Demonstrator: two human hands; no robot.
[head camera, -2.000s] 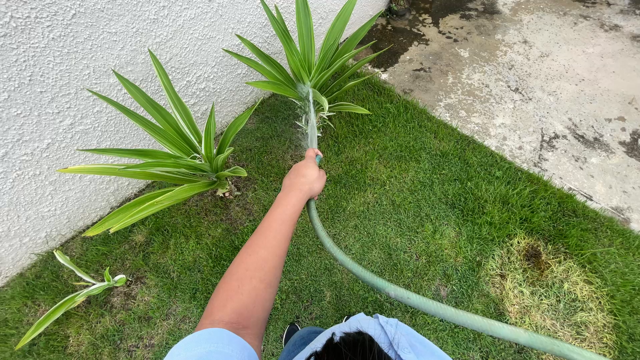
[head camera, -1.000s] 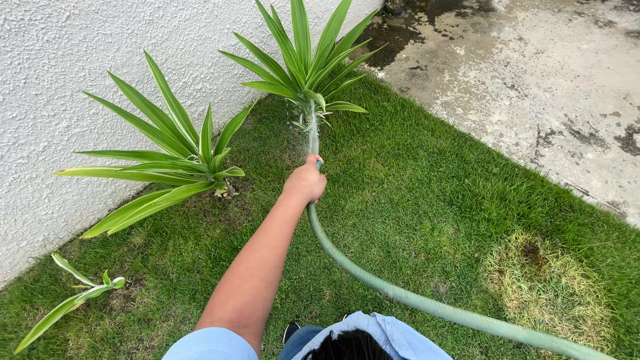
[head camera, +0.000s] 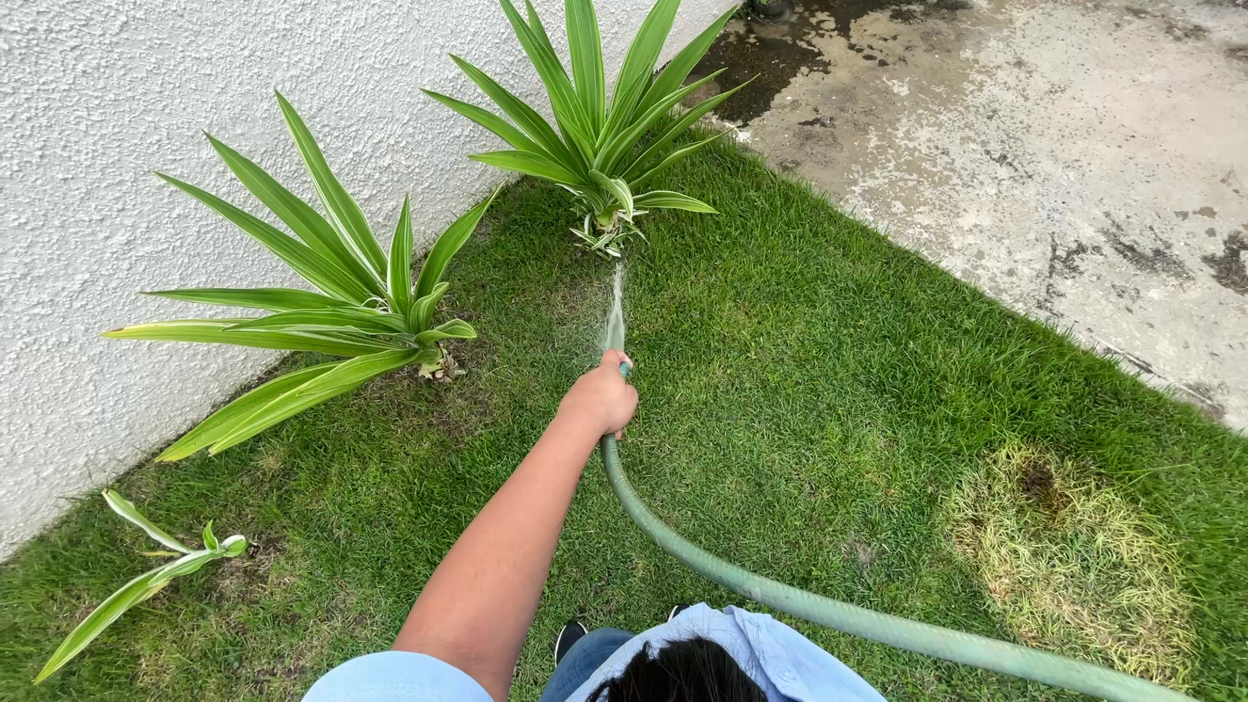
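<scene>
My left hand (head camera: 600, 398) is closed around the end of a green garden hose (head camera: 751, 580), which curves from below the fist to the lower right. Water (head camera: 615, 310) sprays from the hose end toward the foot of a striped, long-leaved plant (head camera: 609, 146) beside the wall. Left of the hand grows a second striped plant (head camera: 380, 312), and a small one with few leaves (head camera: 185, 561) stands at lower left. My right hand is not in view.
A rough white wall (head camera: 97, 224) runs along the left and top. Grass (head camera: 799, 390) meets a stained concrete slab (head camera: 1004, 166) at upper right. A dry, yellowed grass patch (head camera: 1082, 565) lies at lower right. My shoe (head camera: 569, 639) shows at the bottom.
My left hand has drawn back slightly toward my body with the hose. The water, which reached up around the far plant's base, now comes down lower, close to its foot.
</scene>
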